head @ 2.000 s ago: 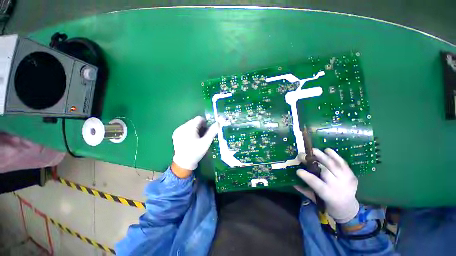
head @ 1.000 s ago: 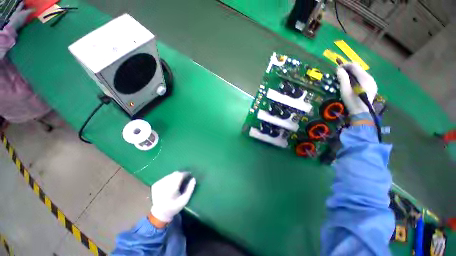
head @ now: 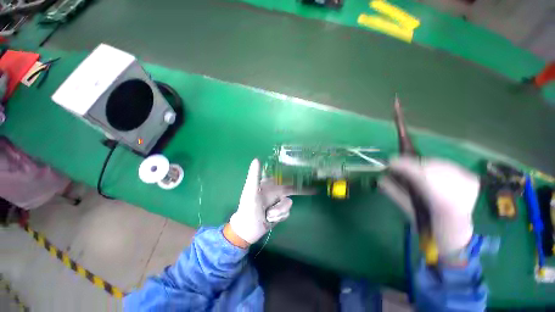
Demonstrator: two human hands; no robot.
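Observation:
A green circuit board [head: 322, 164], blurred and seen nearly edge-on, is tilted between my hands above the green mat; a yellow part shows at its lower side. My left hand [head: 255, 210], in a white glove, is at the board's left end with its fingers partly curled on it. A thin strand of solder wire hangs by this hand. My right hand [head: 441, 198], gloved and blurred, is shut on the soldering iron [head: 406, 137], its tip pointing up and away. Its fingers are at the board's right end; their contact is blurred.
The fume extractor [head: 118, 100] and solder spool [head: 153, 169] stand at left. The dark conveyor [head: 268, 55] runs beyond the bench edge, with yellow strips [head: 389, 21] on its far side. The iron stand [head: 505, 204] and a blue pen-like item [head: 534, 207] lie at right. A pink sleeve shows far left.
The component-side-up board at the conveyor is gone from there; a board is now tilted between my hands. My left hand has moved up to it, and my right hand has come back nearer with the iron.

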